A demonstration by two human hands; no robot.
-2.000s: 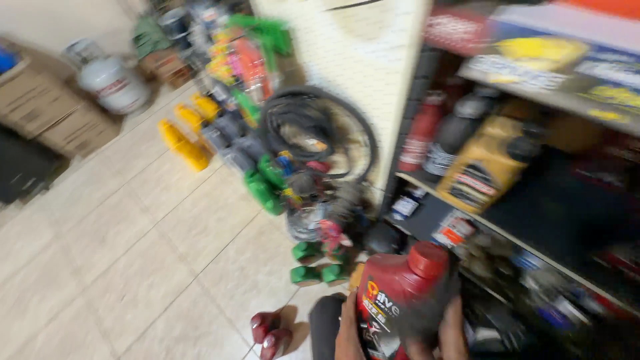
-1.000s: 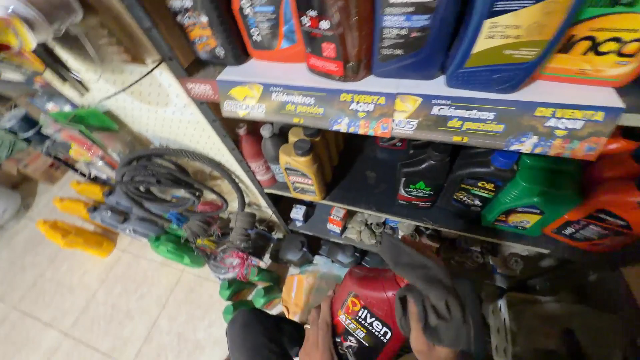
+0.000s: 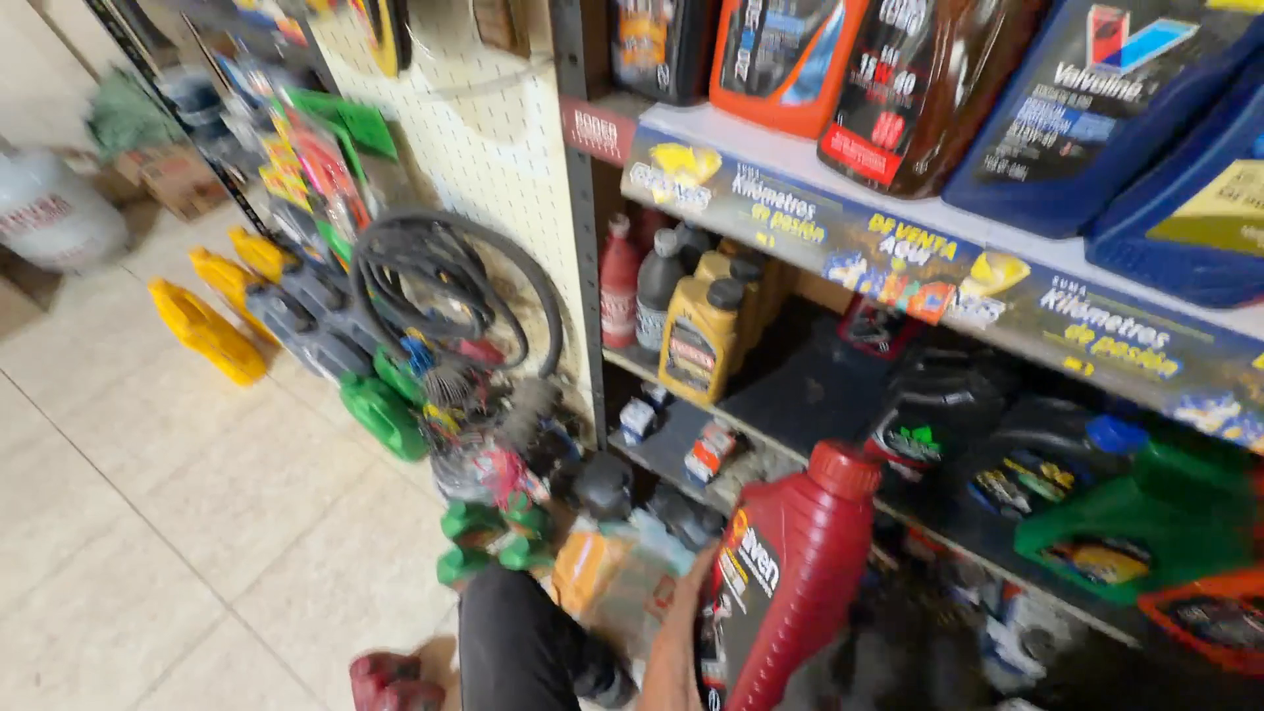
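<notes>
A red plastic oil bottle with a screw cap (image 3: 805, 553) stands tilted at the lower middle, its dark label facing left. My left hand (image 3: 681, 622) holds it along its left side; the fingertips are partly hidden behind the label edge. My right hand does not show; the area right of the bottle is dark and blurred. Behind the bottle is the lower shelf, with a black oil bottle (image 3: 918, 425) just beyond the cap. Gold bottles (image 3: 701, 341) stand further left on that shelf.
A metal shelf edge with a printed strip (image 3: 839, 232) runs across the right, large oil bottles above it. Coiled black hoses (image 3: 454, 286) lean by a pegboard panel (image 3: 494, 148). Yellow jugs (image 3: 207, 331), green bottles (image 3: 380, 415) and red bottles (image 3: 395, 681) are on the tiled floor.
The red bottle was between both hands with a dark cloth over its right side; now its right side shows uncovered, and the right hand and cloth are out of sight.
</notes>
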